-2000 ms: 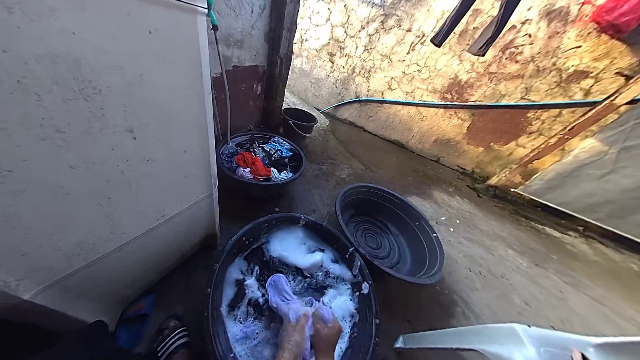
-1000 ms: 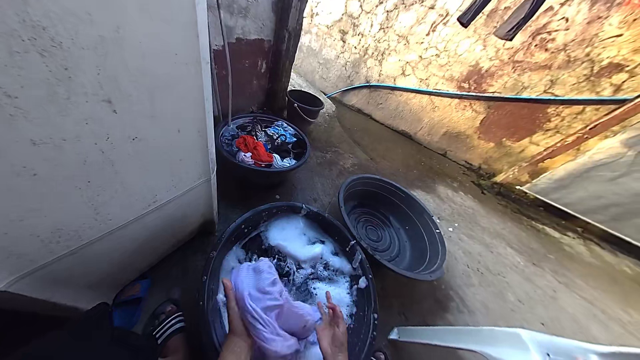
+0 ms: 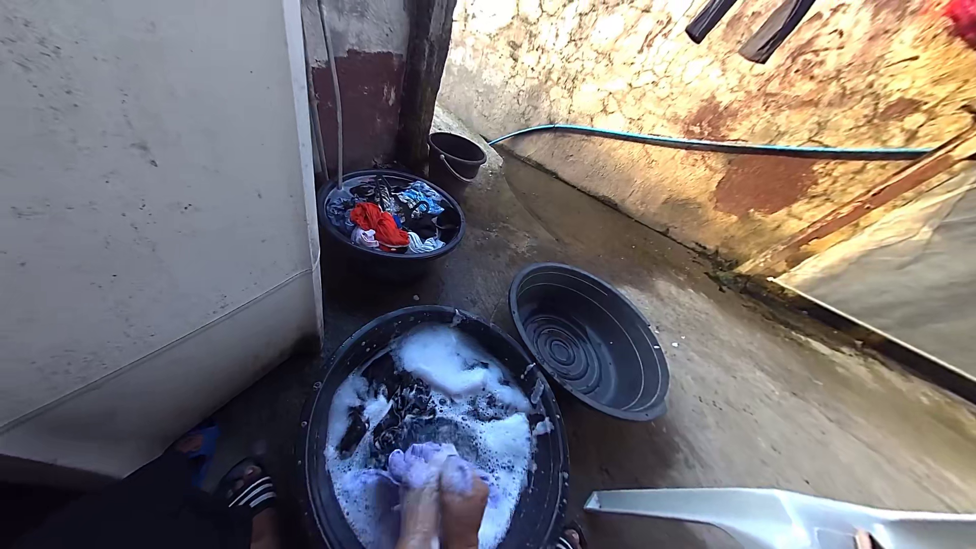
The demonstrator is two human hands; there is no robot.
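Observation:
A wet lavender cloth (image 3: pixel 422 462) is bunched between my two hands, low in a round black plastic tub (image 3: pixel 550 465) of soapy water. My left hand (image 3: pixel 419 499) grips it on the left side, its fingers partly hidden by the cloth and foam. Close against it, my right hand (image 3: pixel 463 499) is closed on the right part of the cloth. White suds (image 3: pixel 446 362) float around them, and dark wet fabric (image 3: pixel 396 412) lies in the water beyond my hands.
An oval black basin (image 3: pixel 587 343) adjoins the tub's right side. Farther back stand a tub of clothes (image 3: pixel 390 263) and a dark bucket (image 3: pixel 457 156). A pale wall (image 3: pixel 152 191) rises at left; white plastic furniture (image 3: pixel 762 511) is at lower right.
The lavender cloth was spread wider between my hands, held apart, one second ago. Now my hands are together and the cloth is bunched lower in the suds.

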